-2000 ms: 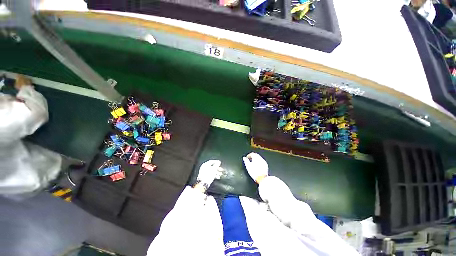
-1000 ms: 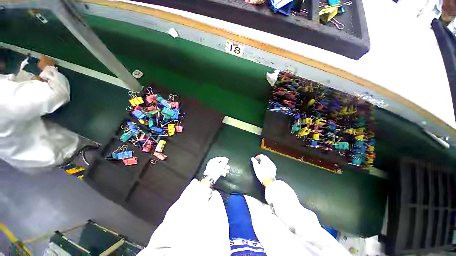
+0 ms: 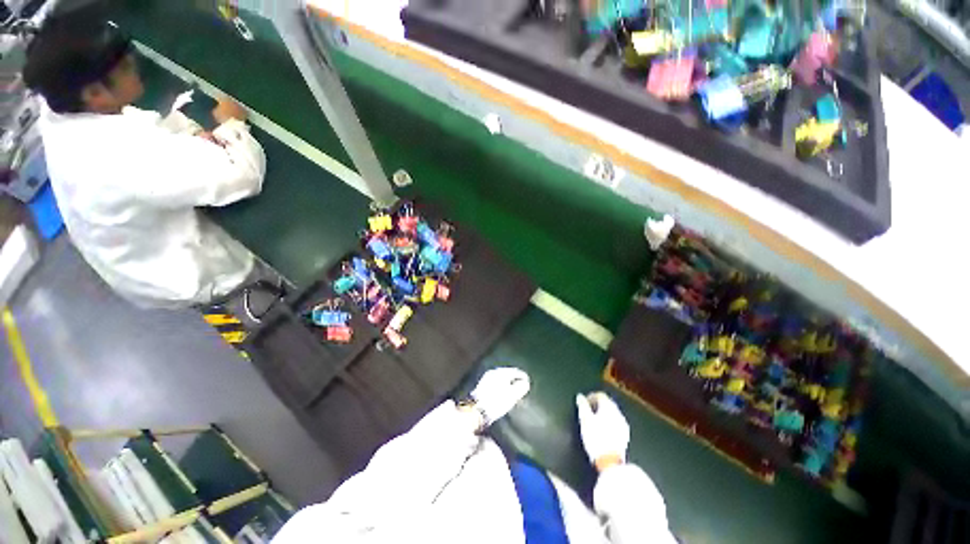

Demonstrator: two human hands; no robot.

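My left hand (image 3: 498,394), in a white glove, is over the green bench (image 3: 548,361) in front of my chest. My right hand (image 3: 603,427), also gloved in white, is a little to its right, apart from it. The fingers look curled, and I cannot tell whether either hand holds something small. Coloured binder clips (image 3: 399,271) lie heaped in the black left tray (image 3: 468,329), beyond my left hand. Denser binder clips (image 3: 766,367) fill much of the right tray (image 3: 654,345), which has a reddish-brown strip (image 3: 691,423) along its near edge.
A white shelf (image 3: 923,244) with a wood-coloured edge runs above the bench and holds another black clip tray (image 3: 638,117). A metal post (image 3: 335,106) stands beyond the left tray. A person in a white smock (image 3: 149,191) is at the left. A rack (image 3: 160,489) stands at the lower left.
The view has swung left and tilted, so trays and hands appear further right and the person and rack show more. My hands stay apart in front of my chest.
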